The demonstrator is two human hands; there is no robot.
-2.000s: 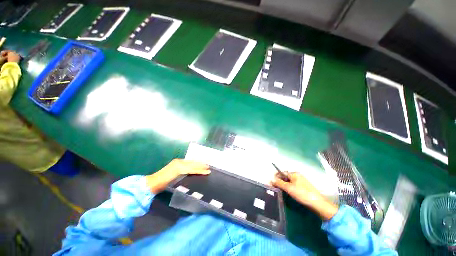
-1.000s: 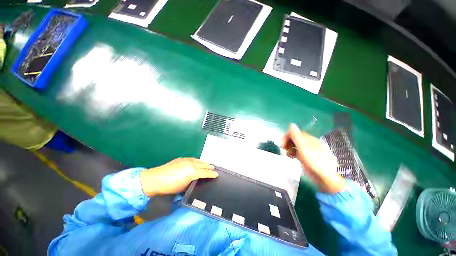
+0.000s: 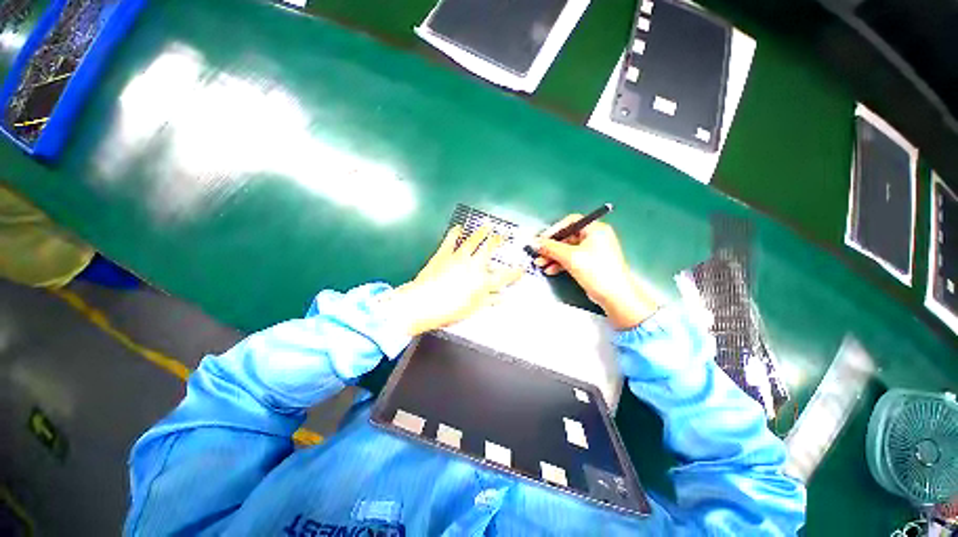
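A flat dark panel (image 3: 494, 404) with pale squares along its near edge rests at the bench edge against my body. A white backing sheet (image 3: 567, 327) lies under and beyond it. My left hand (image 3: 462, 281) lies flat with spread fingers on the adhesive strip sheet (image 3: 478, 220), covering part of it. My right hand (image 3: 590, 262) holds a dark pen-like tool (image 3: 580, 222), its tip end at the right end of the strip sheet. Whether a small piece is at the tip cannot be told.
Panels on white sheets (image 3: 672, 84) lie along the darker green strip beyond. A blue tray (image 3: 89, 73) is at far left. Striped spare sheets (image 3: 735, 315), a clear plastic strip (image 3: 830, 409) and a small fan (image 3: 916, 446) are at right. A yellowish sleeve (image 3: 37, 246) shows at left.
My left hand has left the panel and moved forward onto the strip sheet. My right hand has moved left to the sheet, the tool now clearly visible. The view has shifted.
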